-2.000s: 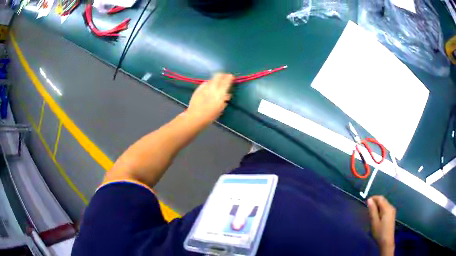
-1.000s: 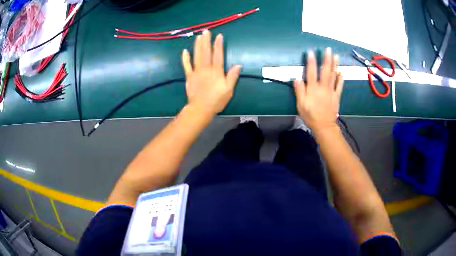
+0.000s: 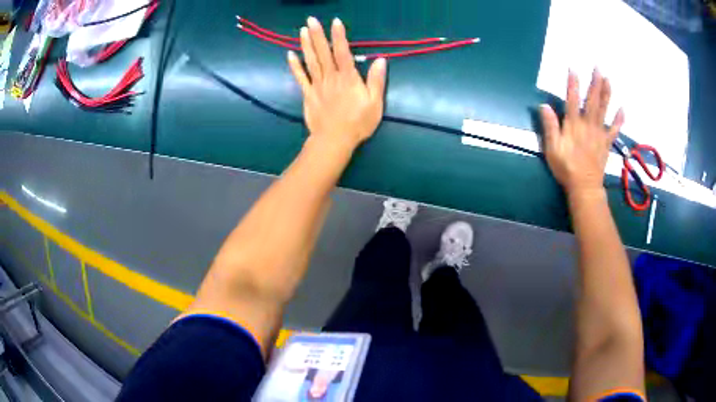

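Black sleeving (image 3: 428, 124) lies across the green mat and passes under both my hands. My left hand (image 3: 340, 98) is flat on it with the fingers apart. My right hand (image 3: 581, 145) is flat on it further right, fingers spread, beside the scissors. Red wires (image 3: 416, 49) with light tips lie beyond my left hand, partly hidden by its fingers. The red-handled scissors (image 3: 637, 174) lie on the pale measuring strip (image 3: 502, 135). The sleeving's left end is blurred; its right end is hidden.
A white sheet (image 3: 620, 71) lies at the far right. A bundle of red wires (image 3: 102, 98), clear bags (image 3: 94, 39) and another black line (image 3: 157, 102) are at the left. A short white strip (image 3: 652, 220) is near the front edge (image 3: 463, 210).
Both hands stay flat and spread over the sleeving. The sleeving's left part has swung away from the front edge and now lies further back on the mat. The view has shifted.
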